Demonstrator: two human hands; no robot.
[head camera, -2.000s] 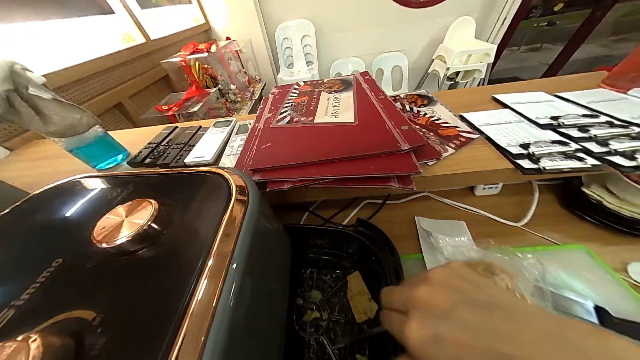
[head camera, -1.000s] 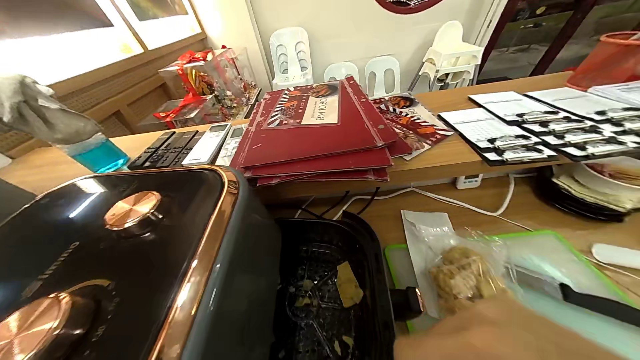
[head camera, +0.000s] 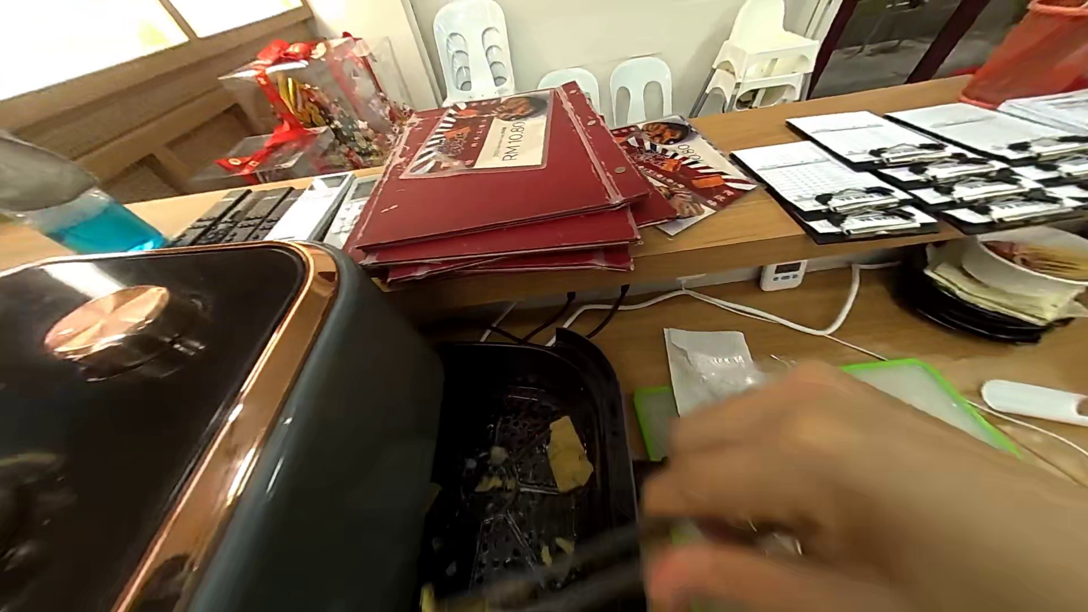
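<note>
My right hand (head camera: 790, 493), blurred by motion, is at the right side of a black air fryer basket (head camera: 625, 450). Its fingers close around a dark, long utensil, which reaches left over the basket's near part; the blur hides its exact kind. Inside the basket lie a flat yellowish piece of food (head camera: 568, 455) and smaller crumbs. Left of the basket stands the dark air fryer body (head camera: 357, 425) with copper trim and a copper knob (head camera: 115, 323). A clear plastic bag (head camera: 710, 361) lies behind my hand on a green-edged cutting board (head camera: 926, 391), partly covered. My left hand is out of view.
Red menus (head camera: 493, 204) are stacked on the raised wooden ledge (head camera: 722, 242), beside clipboards (head camera: 816, 183) and a spray bottle (head camera: 93, 217) of blue liquid. A white cable (head camera: 756, 314) crosses the counter. At the right are a white bowl (head camera: 1028, 263) and a white-handled object (head camera: 1033, 401).
My right hand, low at the frame's bottom a second ago, is now higher and over the board, covering the bag's contents and the knife seen there before. The dark utensil has come into view.
</note>
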